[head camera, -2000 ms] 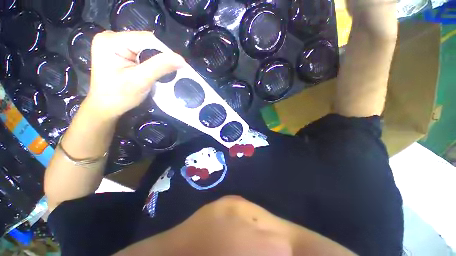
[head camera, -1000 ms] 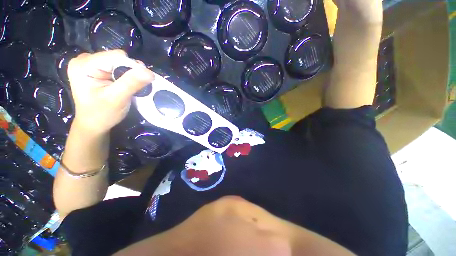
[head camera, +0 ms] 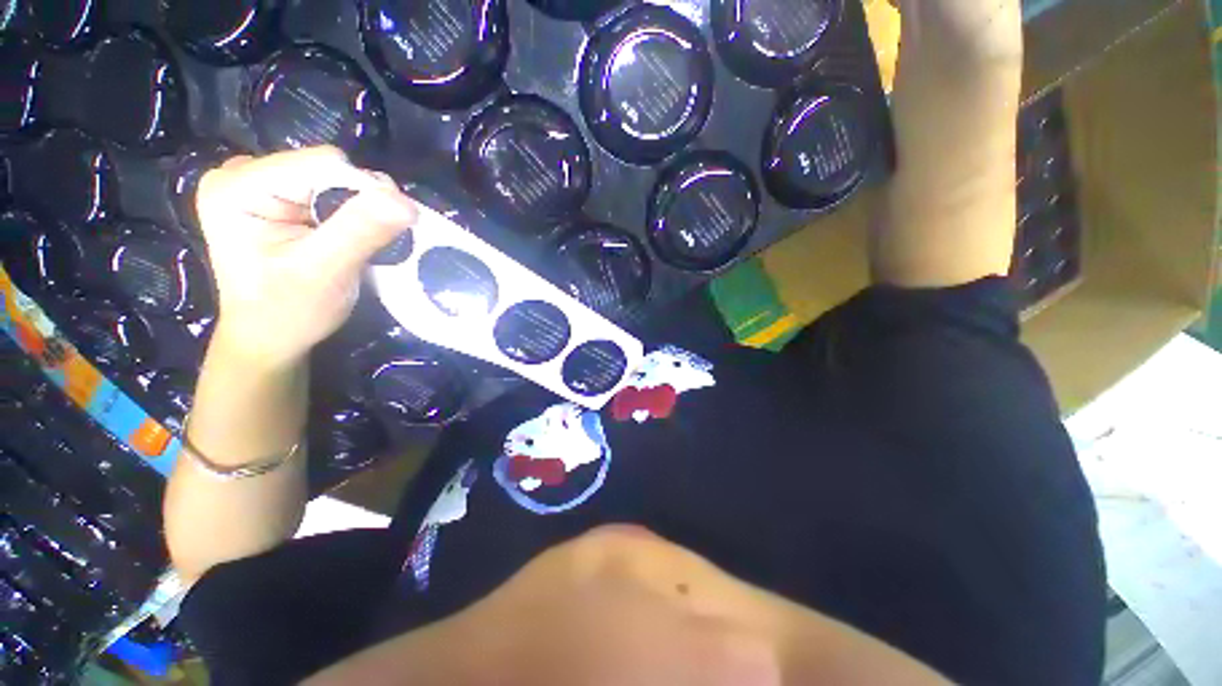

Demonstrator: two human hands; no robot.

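Observation:
My left hand [head camera: 295,248] pinches the upper end of a white label sheet [head camera: 532,332] between thumb and fingers. The strip slants down to the right, with several round black labels in a row; the hand partly covers the top ones. Its lower end is over the black shirt front. Behind it lies a shiny black tray [head camera: 751,127] with glossy round black lids [head camera: 647,83], many bearing fine white print. My right forearm reaches up at the right; the hand is cut off by the top edge.
An open brown carton [head camera: 1139,201] is at the right, with a dark pocketed tray [head camera: 1045,201] inside. Dark ridged trays [head camera: 67,496] lie at the left beside a blue and orange printed strip [head camera: 101,389]. Green floor with a yellow line shows near the carton.
Over two seconds, my left hand and the label sheet have shifted left and down in the picture, and the trays' position has shifted too. The left hand keeps its hold.

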